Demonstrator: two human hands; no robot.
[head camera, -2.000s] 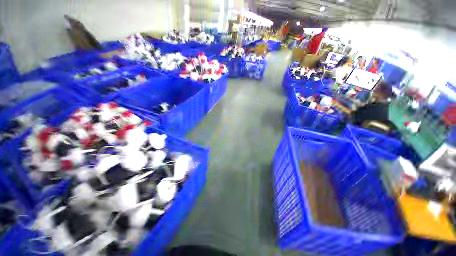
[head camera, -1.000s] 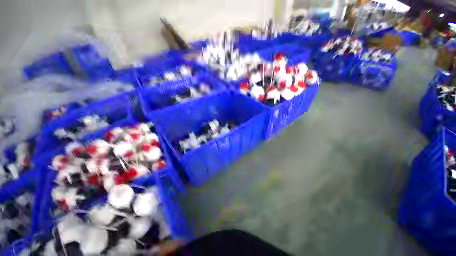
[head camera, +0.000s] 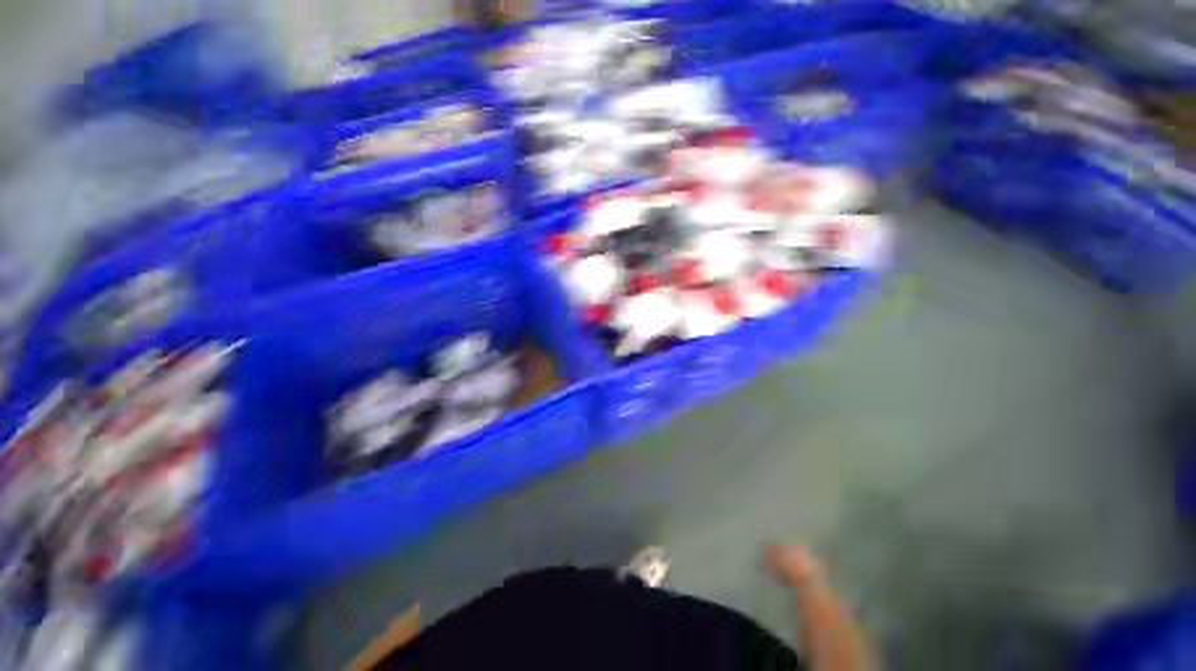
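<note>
The view is strongly blurred. My right hand (head camera: 794, 566) shows at the bottom, right of my dark clothing; its fingers are too blurred to read. A strip of skin at the lower left, beside the clothing, seems to be my left arm or hand (head camera: 390, 638); its fingers are not clear. A small pale thing (head camera: 649, 566) shows at the clothing's upper edge; I cannot tell what it is. Ahead, a blue crate (head camera: 735, 357) is heaped with red-capped camera units (head camera: 721, 256). Beside it, a blue crate (head camera: 394, 492) holds a few white and dark units (head camera: 433, 400).
More blue crates with units stand behind and at the left, one with red-capped units (head camera: 118, 459). Translucent wrap (head camera: 144, 197) covers crates at the upper left. Another crate row (head camera: 1049, 197) stands at the upper right. Grey-green floor (head camera: 971, 393) lies right of the crates.
The view has turned and moved closer to the low-filled crate and the red-capped heap. The near left heap has slid to the left edge. My right hand has come into view.
</note>
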